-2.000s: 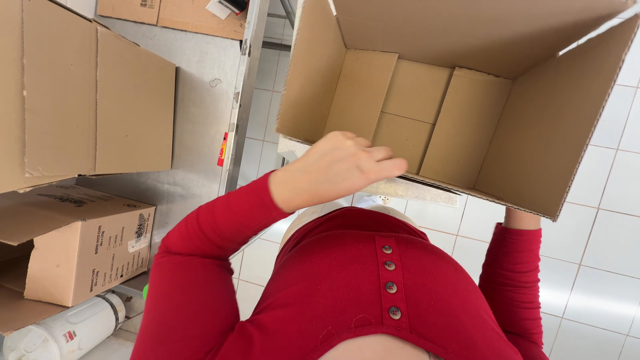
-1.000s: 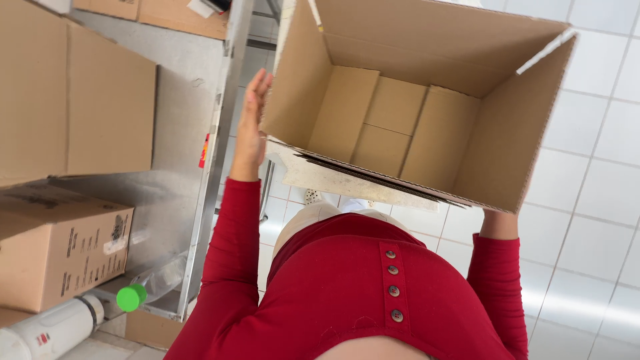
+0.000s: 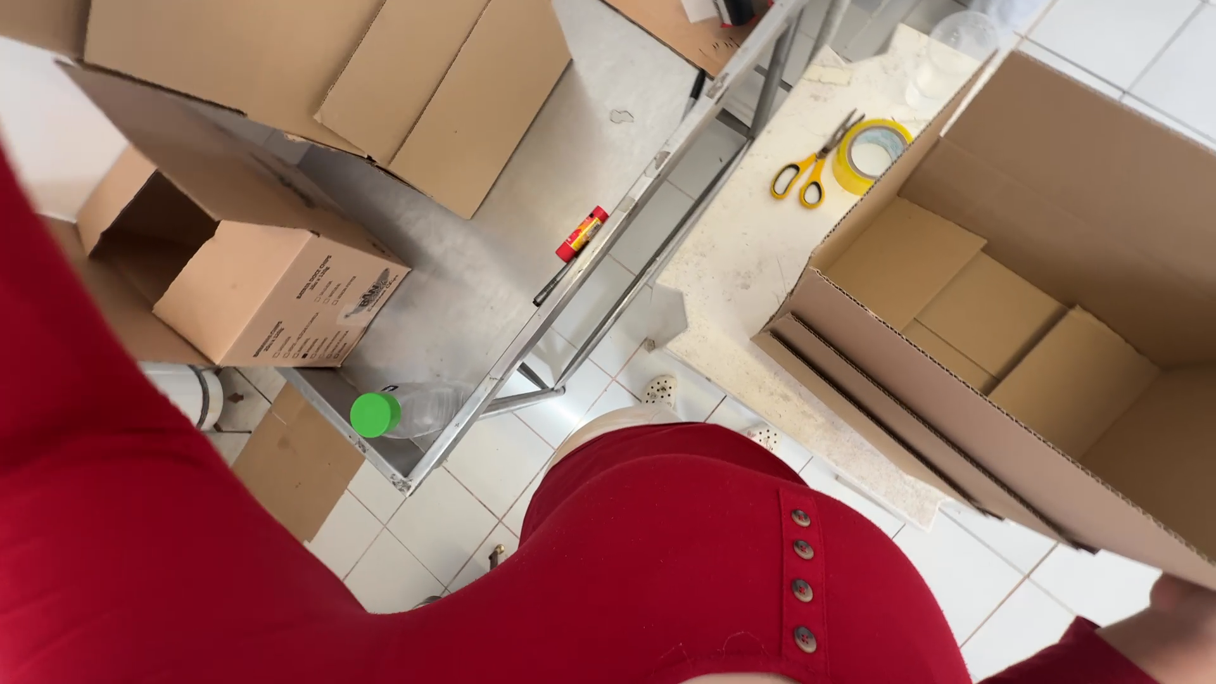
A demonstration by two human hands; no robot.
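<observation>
A large open cardboard box (image 3: pixel 1007 380) stands on a white worktable (image 3: pixel 731 256) at the right, its inside facing up and its folded flaps hanging on the near side. My right hand (image 3: pixel 1173 622) is at the lower right edge, against the box's near corner; its fingers are mostly hidden. My left hand is out of frame; only the red sleeve (image 3: pixel 114 494) shows at the left. Yellow-handled scissors (image 3: pixel 817 161) and a roll of yellow tape (image 3: pixel 869 155) lie beside the box.
A metal table (image 3: pixel 494 275) at the left bears flattened cardboard (image 3: pixel 380 85), a smaller printed box (image 3: pixel 304 294), a red glue stick (image 3: pixel 581 234) and a clear bottle with a green cap (image 3: pixel 375 414). A clear plastic container (image 3: pixel 950 57) is behind the tape. Tiled floor lies below.
The view has swung strongly to the left. My left hand, beside the large box a second ago, has left the frame. Scissors and tape now show beside the box.
</observation>
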